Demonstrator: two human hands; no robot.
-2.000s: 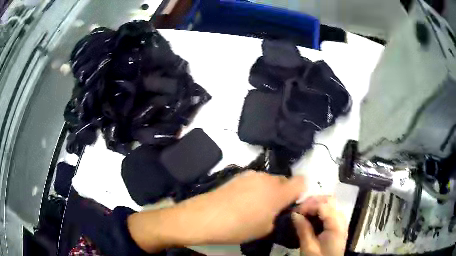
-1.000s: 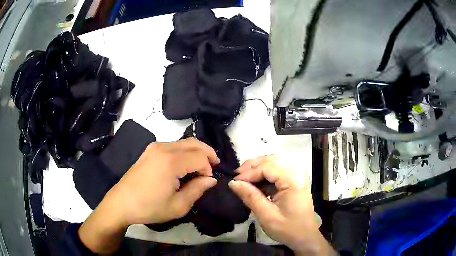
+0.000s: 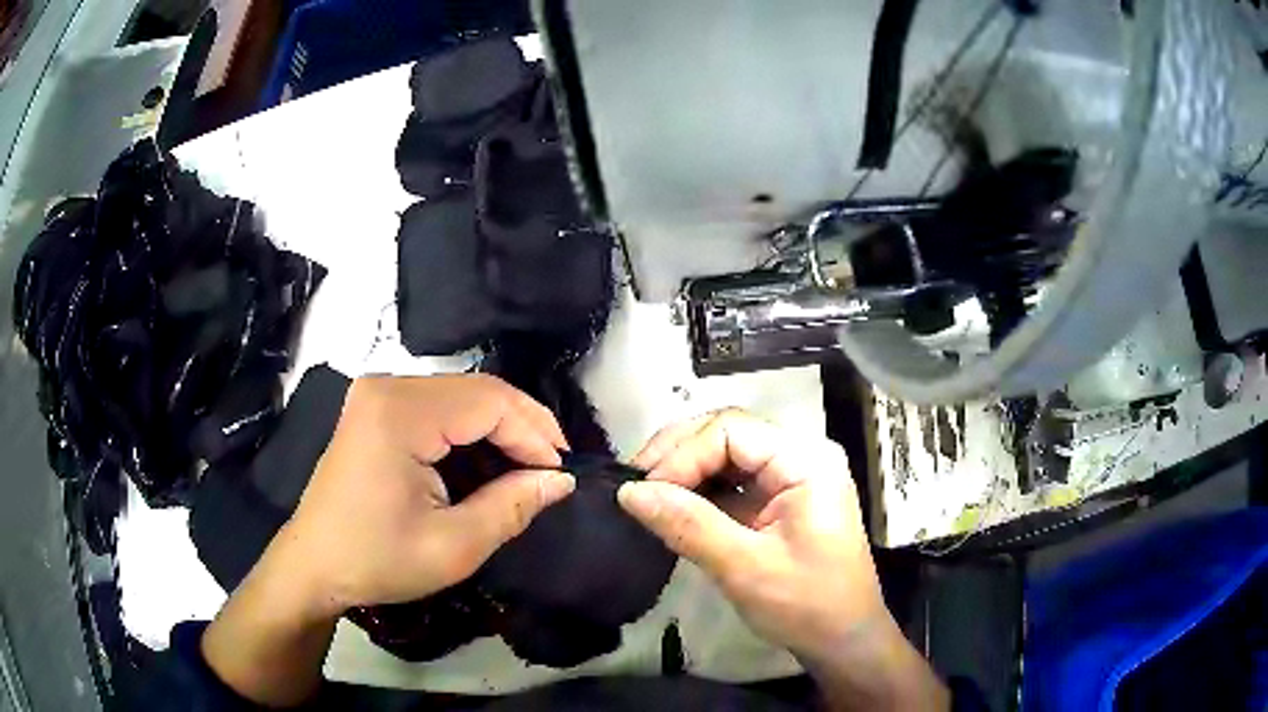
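A black padded fabric piece (image 3: 577, 563) hangs from both hands at the front of the white tabletop. My left hand (image 3: 431, 487) pinches its upper edge between thumb and finger. My right hand (image 3: 751, 522) pinches the same edge a little to the right, the fingertips close together but apart. More black pieces (image 3: 445, 271) lie behind the hands and seem to run down to the held one. Another black piece (image 3: 285, 452) lies partly hidden by my left hand.
A tangled black heap (image 3: 153, 320) with white flecks lies at left. The pale machine head (image 3: 723, 125) and its metal arm (image 3: 758, 323) stand at right, above a tray (image 3: 946, 473) with dark strips. Blue crates show at the back (image 3: 369, 49) and lower right (image 3: 1154, 612).
The view has shifted right, so the machine shows nearer the middle. Both hands, first overlapping at the front, are now side by side, stretching the piece's edge between them.
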